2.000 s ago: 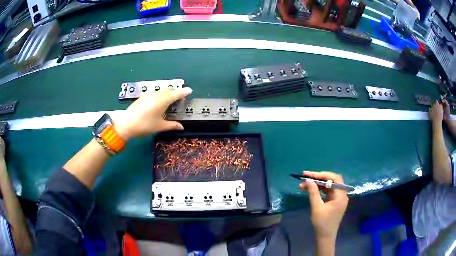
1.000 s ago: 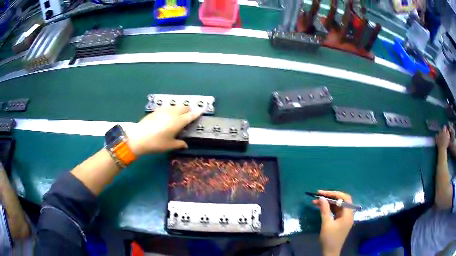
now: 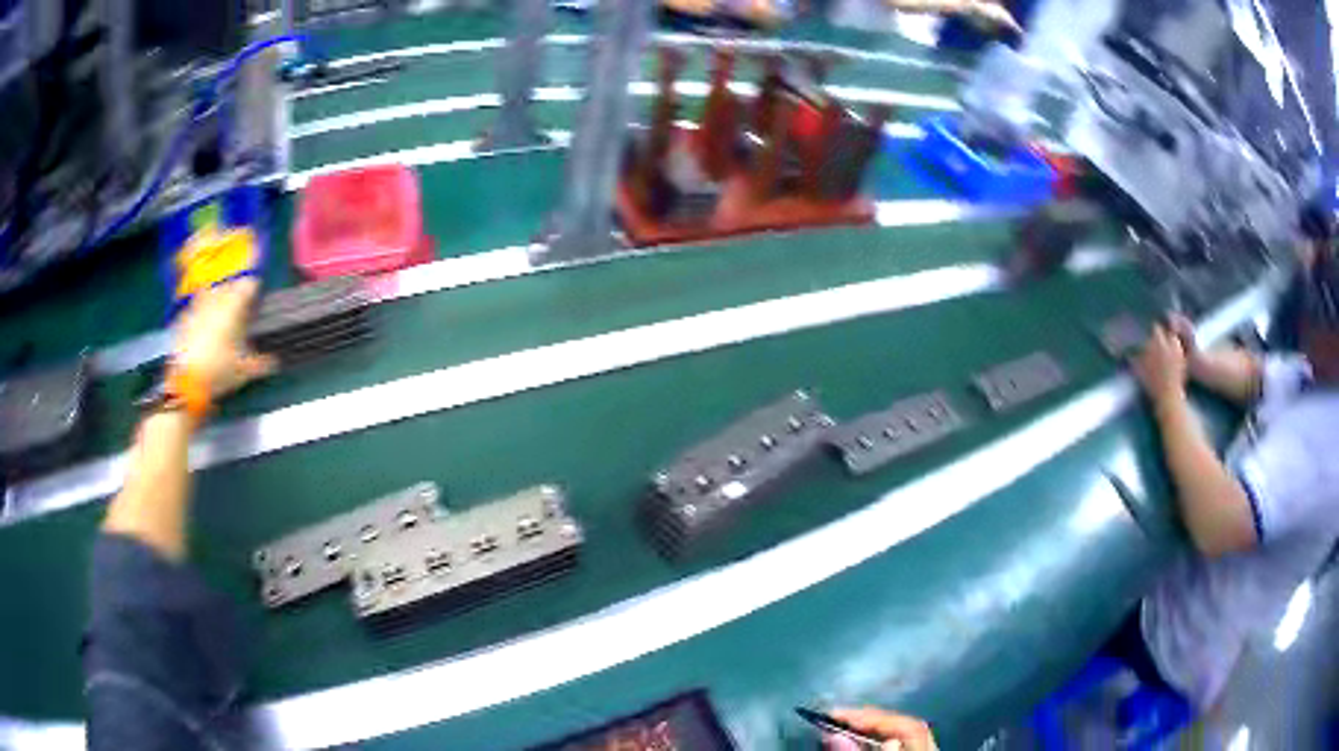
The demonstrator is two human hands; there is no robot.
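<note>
My left hand (image 3: 218,345), with an orange watch strap at the wrist, reaches out at the far left. It is at the left end of a stack of grey fixture plates (image 3: 316,319), its fingers by the yellow contents of a blue bin (image 3: 213,253). Blur hides whether it grips anything. My right hand (image 3: 893,729), cut off by the bottom edge, holds dark-tipped tweezers (image 3: 834,723) pointing left. The black parts tray (image 3: 702,715) shows only its far corner, with some copper coils (image 3: 646,737) in it.
A plate stack (image 3: 470,558) touches a single plate (image 3: 345,543). Another stack (image 3: 739,467) and separate plates (image 3: 899,431) lie to the right on the green line. Beyond are a pink bin (image 3: 357,220), a grey post (image 3: 595,147) and a red-brown rack (image 3: 749,198). A person (image 3: 1248,484) sits at right.
My left hand has left the near plate stack and reached far forward and left. The view has swung up and right and tilted, so the tray and right hand are mostly cut off.
</note>
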